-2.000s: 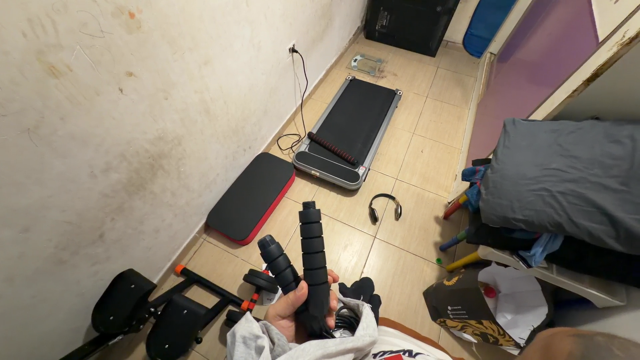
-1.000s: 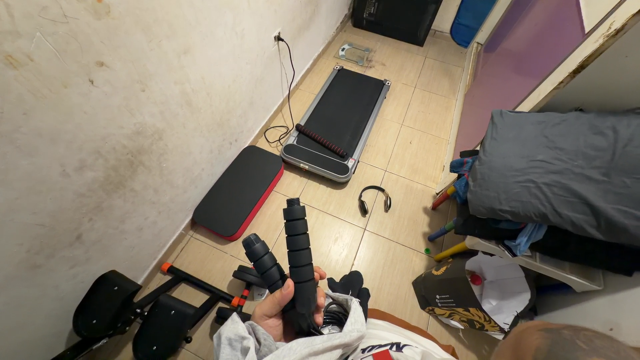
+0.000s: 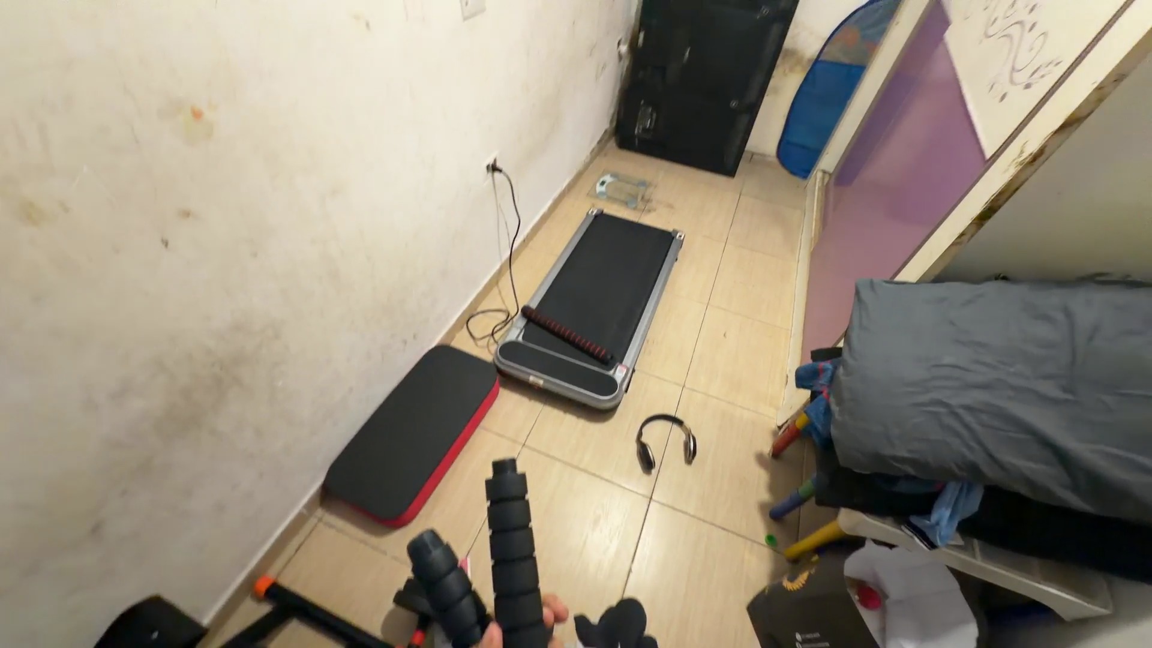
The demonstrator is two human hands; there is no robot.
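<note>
Two black foam-covered, ribbed handles point(image 3: 513, 549) point(image 3: 441, 580) rise from the bottom centre of the head view, side by side with their upper ends apart. My left hand point(image 3: 553, 614) is closed around their lower part; only fingertips and a bit of skin show at the bottom edge. My right hand is out of view. Just right of the handles is a black object with rounded lobes point(image 3: 619, 625), cut off by the frame edge. Beyond the hand, headphones point(image 3: 666, 432) lie on the tiled floor.
A walking pad point(image 3: 598, 288) with a ribbed massage stick point(image 3: 567, 335) across it, a black and red step platform point(image 3: 409, 432), and a glass scale point(image 3: 621, 191) lie along the left wall. Black-and-orange equipment point(image 3: 315, 612) is lower left; grey bedding point(image 3: 990, 387) and a box point(image 3: 801, 607) stand right.
The view has tilted up, so the handles and my left hand sit lower in the picture. My left hand keeps its hold on the handles.
</note>
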